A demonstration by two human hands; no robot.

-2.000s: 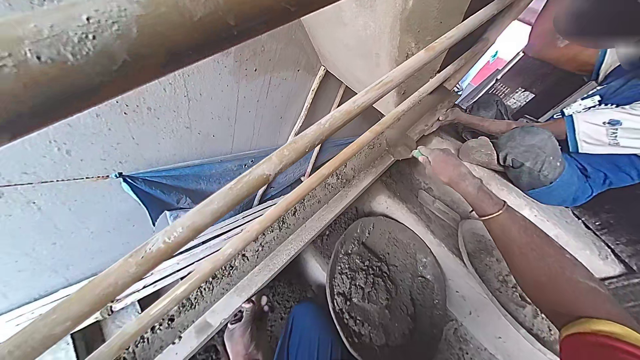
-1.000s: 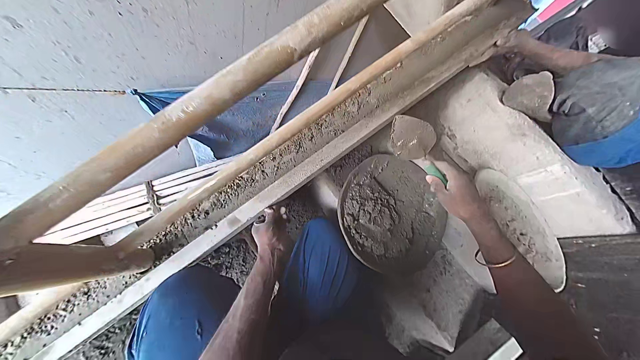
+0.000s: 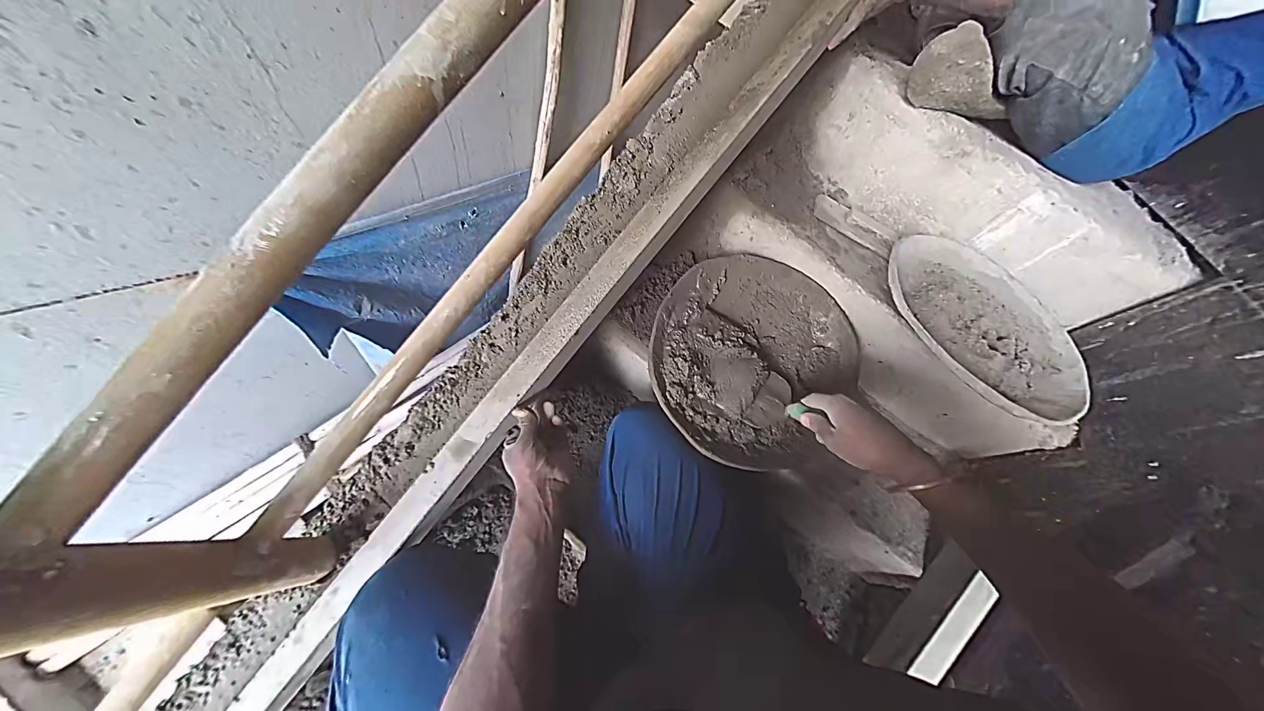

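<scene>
My right hand [image 3: 849, 430] is closed on the green handle [image 3: 798, 410] of a trowel. Its mortar-coated blade [image 3: 765, 395] lies in the wet grey mortar [image 3: 721, 346] inside a round pan [image 3: 854, 346]. Left of the pan, my left hand [image 3: 538, 449] is at the lower edge of a long, straight, mortar-smeared board [image 3: 583, 316]; whether its fingers grip the edge is unclear. Rough mortar [image 3: 538, 286] lines the board's far side, running diagonally across the view.
Thick poles [image 3: 267, 247] and a thinner pole [image 3: 513, 242] cross at left, before a blue tarp [image 3: 415, 262]. A second shallow pan [image 3: 1081, 380] with grey material sits at right. Another person's blue-clothed limb [image 3: 1165, 99] and a mortar-covered trowel blade [image 3: 956, 74] are at upper right.
My right hand, by the board's far end two seconds ago, has brought the trowel down into the pan's mortar. My left hand, out of view at first, stays by the board's edge. The view has shifted.
</scene>
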